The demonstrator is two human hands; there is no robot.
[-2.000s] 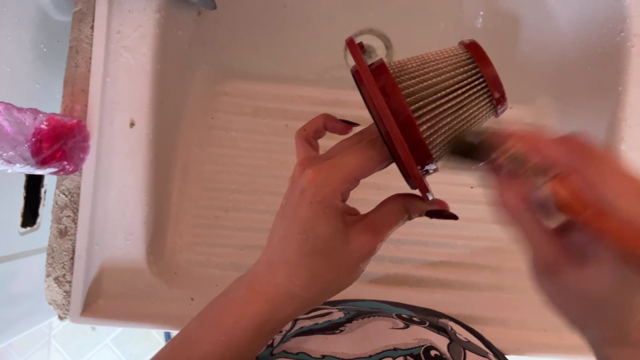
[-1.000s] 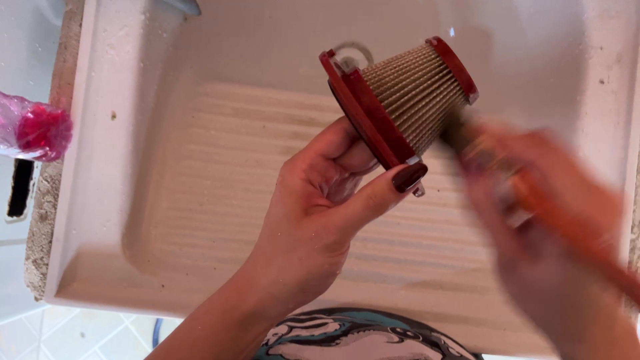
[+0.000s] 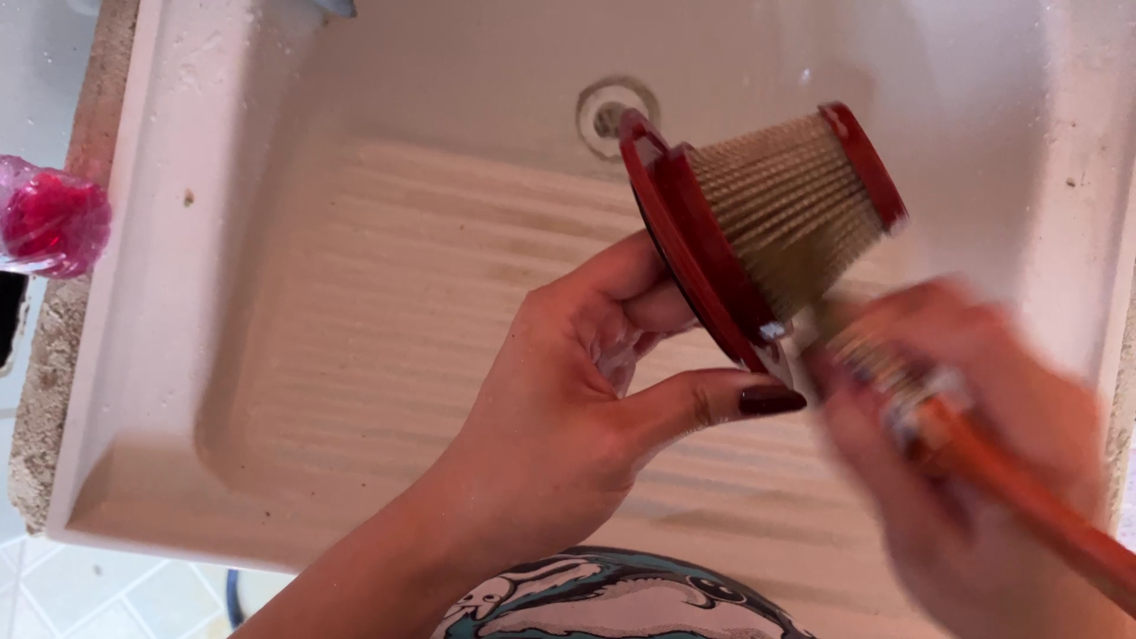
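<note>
A cone-shaped pleated air filter (image 3: 781, 186) with red rims is tilted over the sink, its wide rim toward the left. My left hand (image 3: 586, 399) grips that wide rim, thumb at the lower edge and fingers behind it. In my right hand (image 3: 967, 426), blurred by motion, is a paintbrush (image 3: 985, 453) with an orange handle. Its bristles meet the lower side of the pleats, near the wide rim. The bristle tips are too blurred to make out fully.
Beneath my hands lies a pale laundry sink (image 3: 355, 355) with a ribbed slope and a round drain (image 3: 612, 115) behind the filter. A pink plastic-wrapped item (image 3: 53, 217) is beyond the left rim, by a rough stone edge (image 3: 44, 390). Floor tiles (image 3: 98, 586) show at lower left.
The filter stays in my left hand and the brush in my right. The drain, partly behind the filter's rim before, shows more fully now.
</note>
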